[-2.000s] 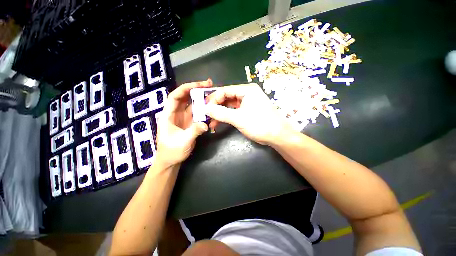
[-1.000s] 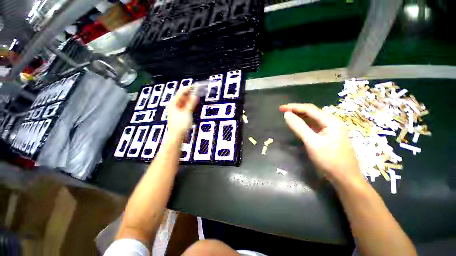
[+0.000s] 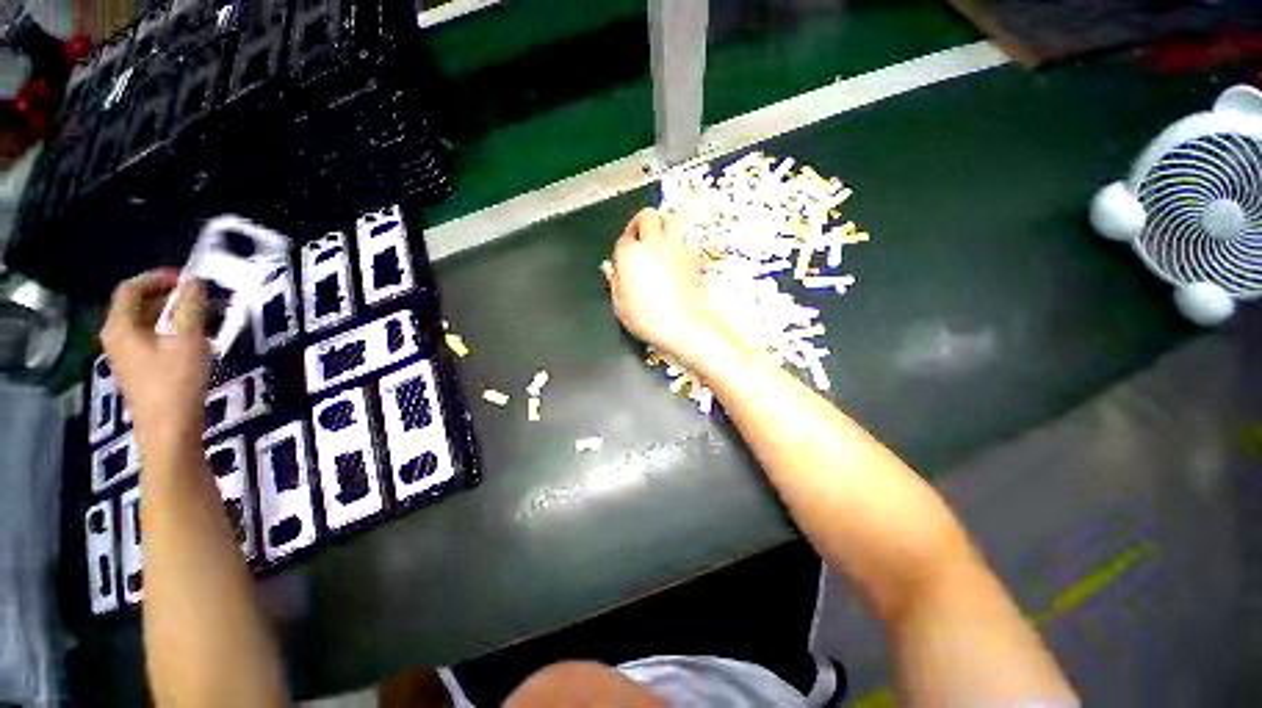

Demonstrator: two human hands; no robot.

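My left hand (image 3: 159, 339) holds a white frame part (image 3: 229, 263) tilted above the upper left of the black parts tray (image 3: 464, 450). The tray holds rows of white frame parts with dark windows. My right hand (image 3: 657, 284) is at the left edge of the heap of white and yellow-tan strips (image 3: 754, 221); its fingertips are bunched, and I cannot tell if they hold a strip. A few small loose tabs (image 3: 536, 394) lie on the dark green bench between tray and heap.
A stack of black trays (image 3: 263, 125) stands behind the working tray. A metal post (image 3: 678, 83) and pale rail are behind the heap. A white fan (image 3: 1221, 215) is at the right. A grey-white sheet (image 3: 35, 539) hangs at the far left.
My left hand has lifted a frame part over the tray. My right hand has moved onto the heap's edge. The view has turned right, bringing the fan in.
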